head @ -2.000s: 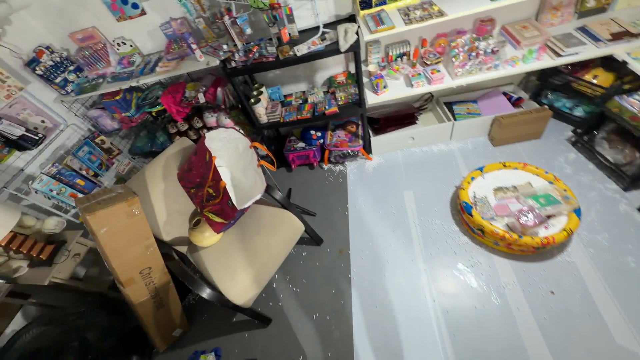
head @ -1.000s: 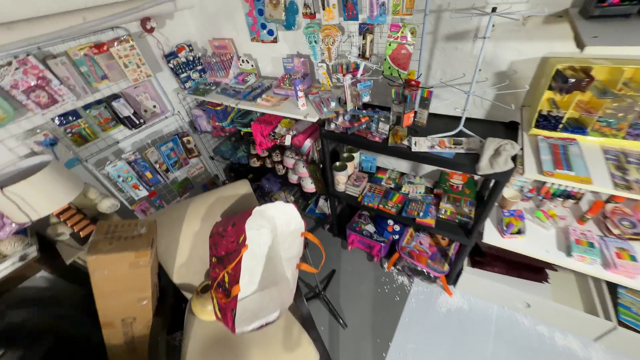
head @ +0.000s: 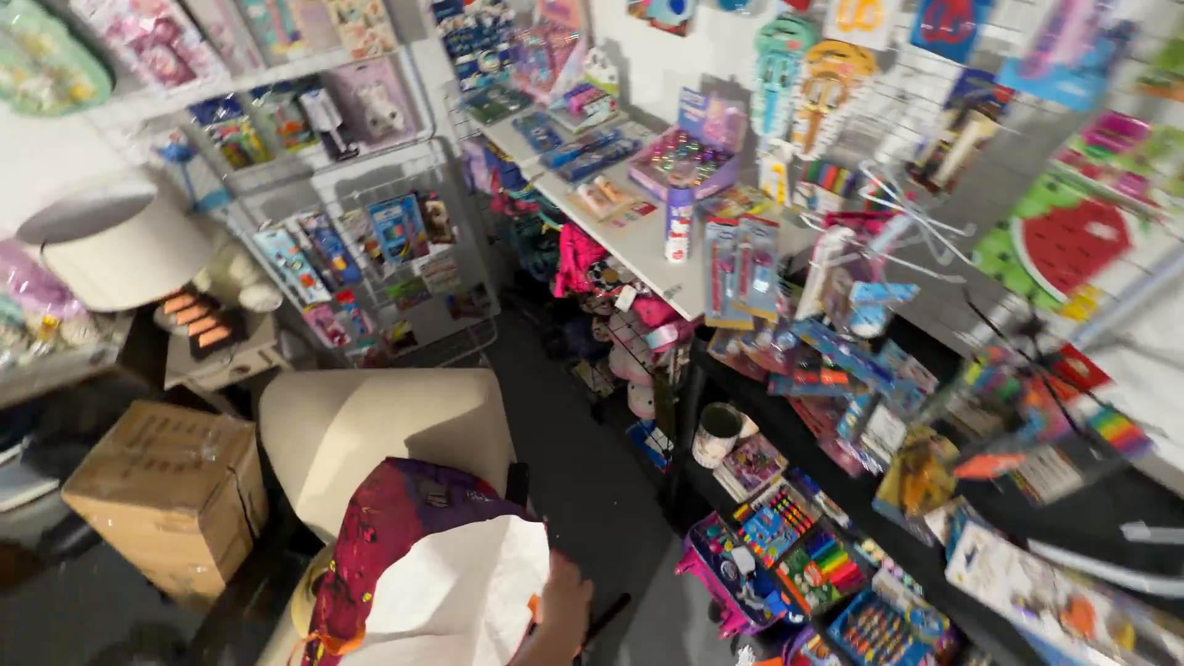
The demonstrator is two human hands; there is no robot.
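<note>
One bare hand (head: 562, 597), seemingly my right, is at the bottom centre, against the right edge of a maroon and purple patterned fabric bag (head: 370, 527) with a white lining. Blur and the bag's edge leave its grip unclear. The bag stands on a cream padded chair (head: 398, 416), its white interior facing up. An orange strap (head: 338, 643) shows at the bag's lower left, beside a pale yellow round thing (head: 310, 592) partly hidden by the bag. My left hand is not in view.
A taped cardboard box (head: 166, 490) stands left of the chair, below a lampshade (head: 116, 240). A white shelf (head: 601, 185) with stationery extends behind. Black shelving (head: 832, 499) with craft goods is at the right. Dark floor (head: 592, 481) lies between.
The view has moved much closer to the chair and shelves. A hand now shows at the bag's right edge; no hand was in view earlier.
</note>
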